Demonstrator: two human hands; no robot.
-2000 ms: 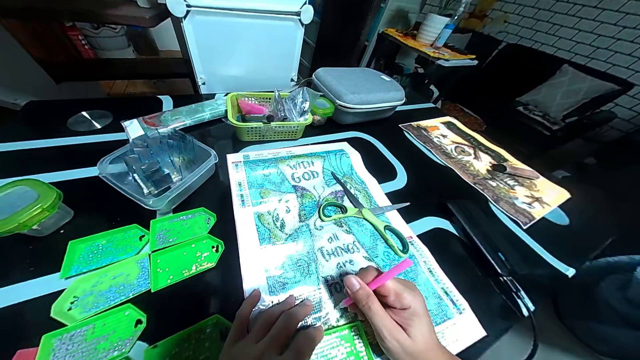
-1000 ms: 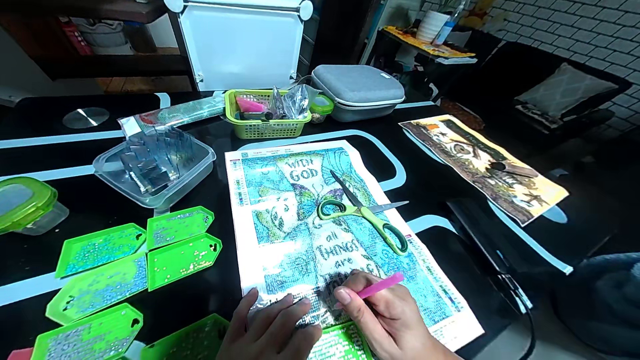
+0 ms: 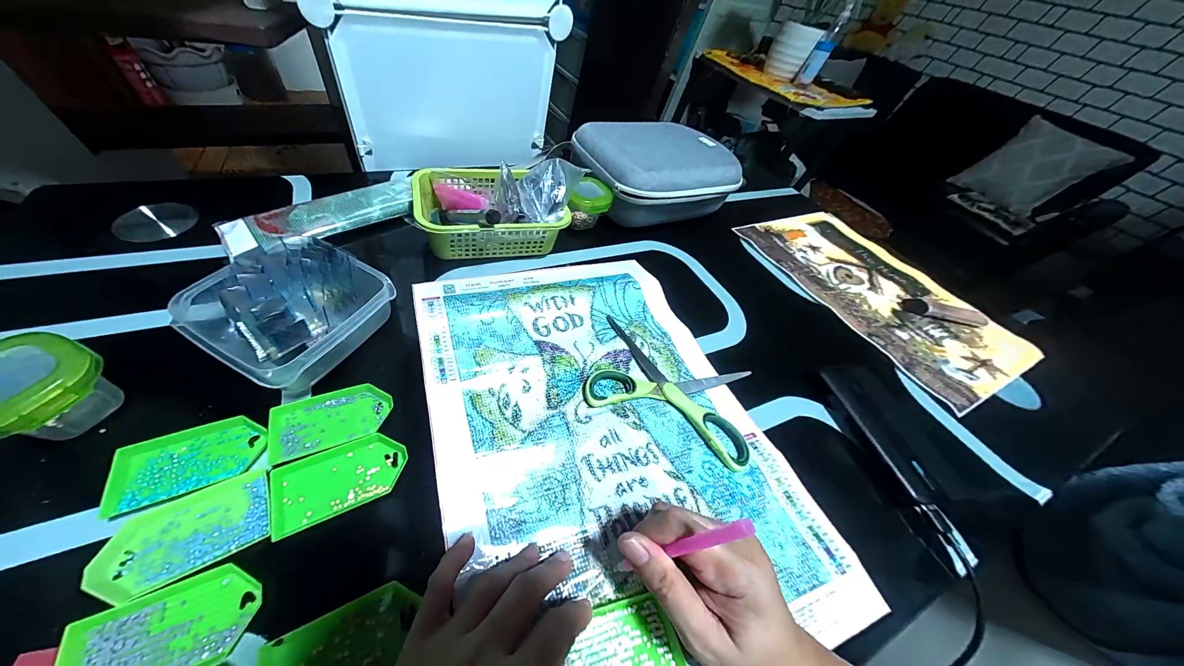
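Note:
A diamond painting canvas with a blue and green printed picture and lettering lies on the black table. My right hand holds a pink applicator pen, its tip hidden near the fingertips over the canvas's lower part. Flat on the lower left of the canvas rests my left hand, fingers spread and holding nothing. Between the hands, a green tray of beads sits on the canvas's lower part. Green-handled scissors lie spread on the canvas above my right hand.
Several green bead trays stand at left, beside a clear plastic container of small packets. Behind the canvas are a green basket and a grey case. A second picture sheet and a black device lie at right.
My right hand still holds the pink pen, which leaned up more steeply two seconds ago and tilts lower now. My left hand stays on the canvas.

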